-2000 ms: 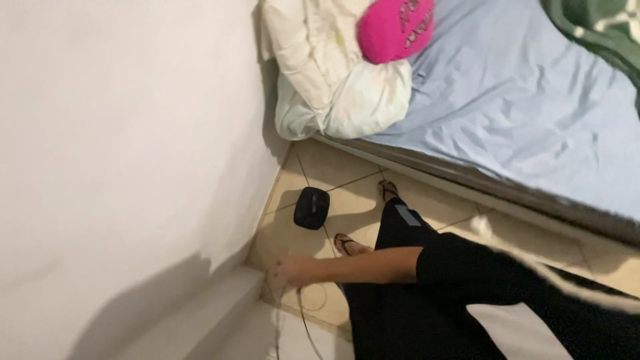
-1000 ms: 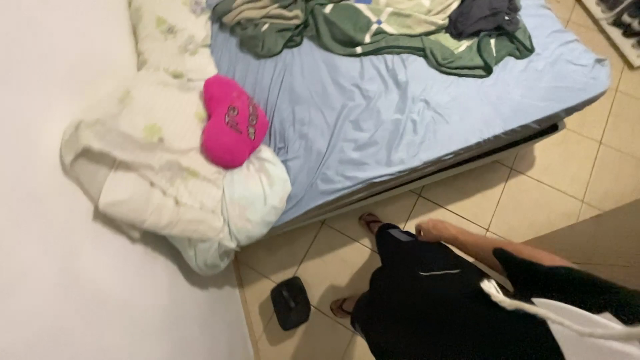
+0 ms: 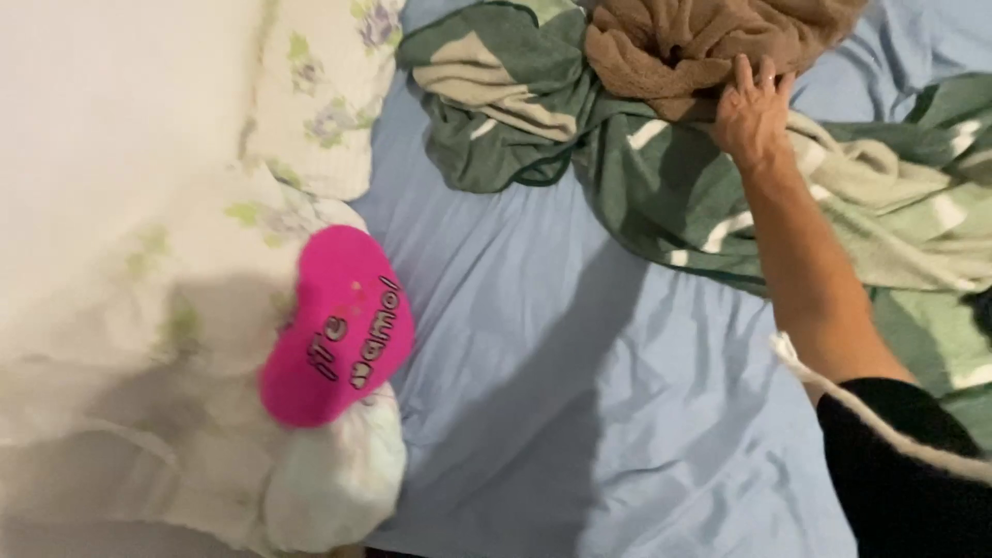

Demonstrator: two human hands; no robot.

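Note:
My right hand is at the top right, back of the hand up, with a ring on one finger. Its fingers are spread against the lower edge of a bunched brown fleece blanket; the thumb is hidden, so whether it grips the cloth does not show. Beneath the hand and forearm lies a rumpled green and cream patterned blanket. Both blankets rest on the light blue bed sheet. My left hand is out of view.
A pink heart-shaped cushion with lettering lies on cream floral bedding at the left. A pale wall stands beyond it. A whitish cord hangs across my black sleeve.
My right hand has moved from beside my black trousers to the brown fleece blanket over the bed. The view has shifted closer over the bed; the floor, my feet and the black object there have left it.

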